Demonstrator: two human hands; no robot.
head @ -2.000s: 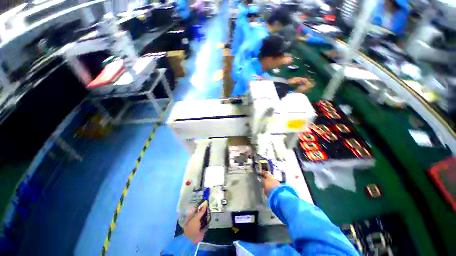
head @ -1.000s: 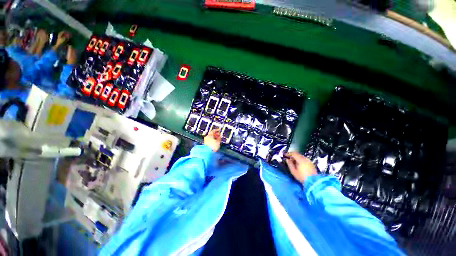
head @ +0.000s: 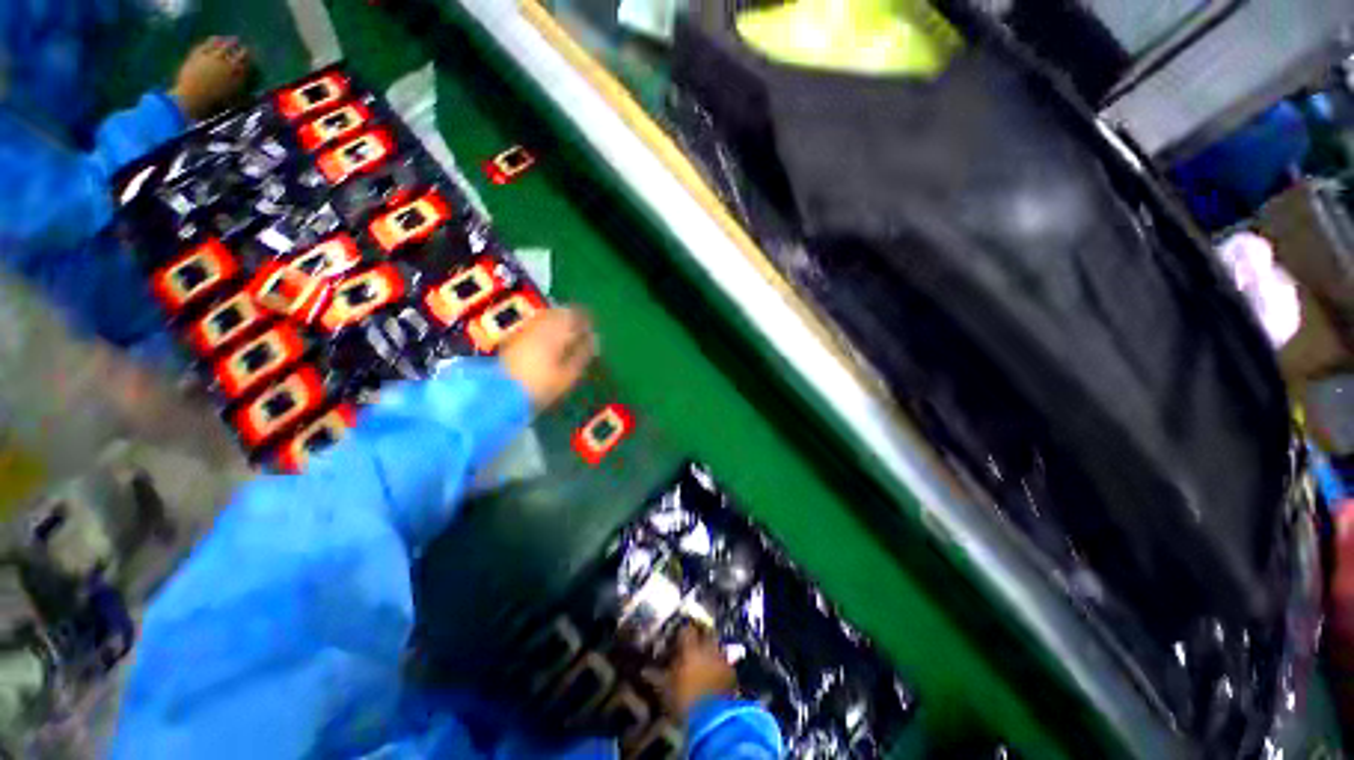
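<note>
Red-framed housings (head: 409, 218) lie in a shiny black tray (head: 223, 175) at the left. My left hand (head: 550, 356) is at the tray's right edge, beside a red-framed housing (head: 505, 319). Its fingers are blurred, and I cannot tell whether it grips anything. My right hand (head: 695, 671) is over the second black blister tray (head: 802, 631) at the bottom, near several pale-framed housings (head: 591, 680). It is blurred too, and what it holds cannot be told.
Two loose red-framed housings lie on the green bench mat (head: 653, 349). Another person's hand (head: 216, 71) and blue sleeve are at the upper left. A pale bench rail (head: 772, 290) runs diagonally. Beyond it is a large dark, shiny covered shape (head: 1039, 327). Blurred machine parts show at lower left.
The view has swung to the red-framed housings. My left hand has moved from the pale-framed housings to the red-framed tray. My right hand is now over the blister tray with pale-framed housings.
</note>
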